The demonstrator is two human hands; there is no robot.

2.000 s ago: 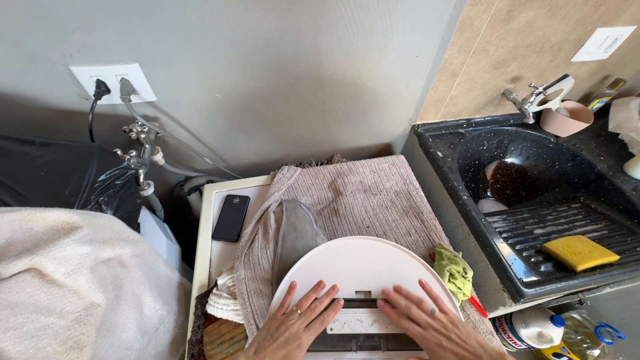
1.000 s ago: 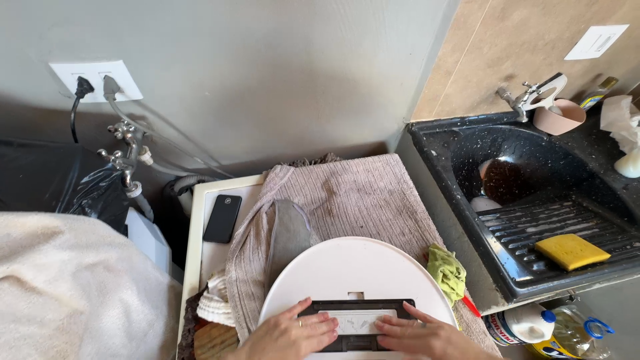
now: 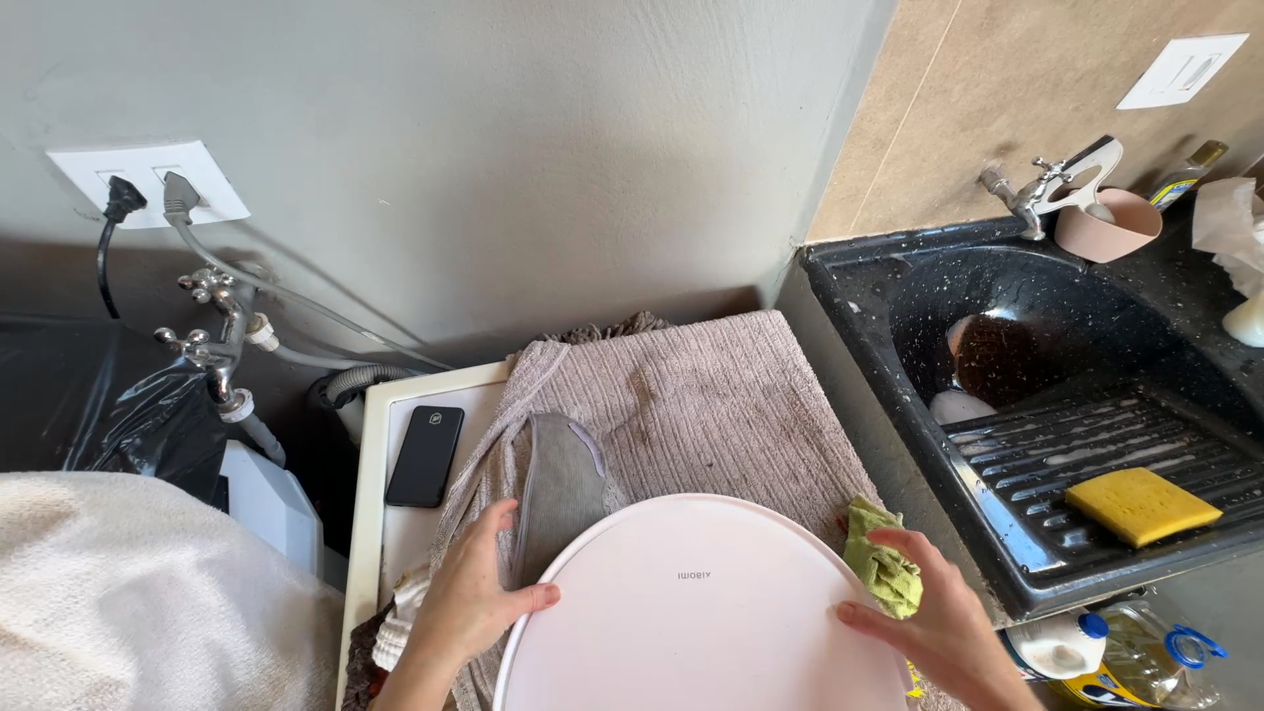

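Observation:
A round, white Xiaomi disc-shaped appliance (image 3: 691, 632), seemingly a robot vacuum, lies at the bottom centre with its plain face up. My left hand (image 3: 474, 592) is at its left rim, thumb tip on the edge and fingers spread beside it. At the right rim is my right hand (image 3: 913, 602), its thumb on the edge and fingers apart, near a crumpled green cloth (image 3: 884, 558). Whether any fingers reach under the disc is hidden. Beneath and behind it lies a ribbed beige cloth (image 3: 711, 415), with a grey fabric piece (image 3: 563, 484) on it.
A black phone (image 3: 426, 456) lies on the white surface at left. To the right, a black sink (image 3: 1007, 267) holds a yellow sponge (image 3: 1144, 506) on its ribbed drainer. Bottles (image 3: 1062, 642) stand below. Covered items and taps (image 3: 222, 326) are at far left.
Both hands have moved from the middle of the disc out to its sides. The dark panel and the notch seen on its upper face before no longer show; plain white and the maker's name do.

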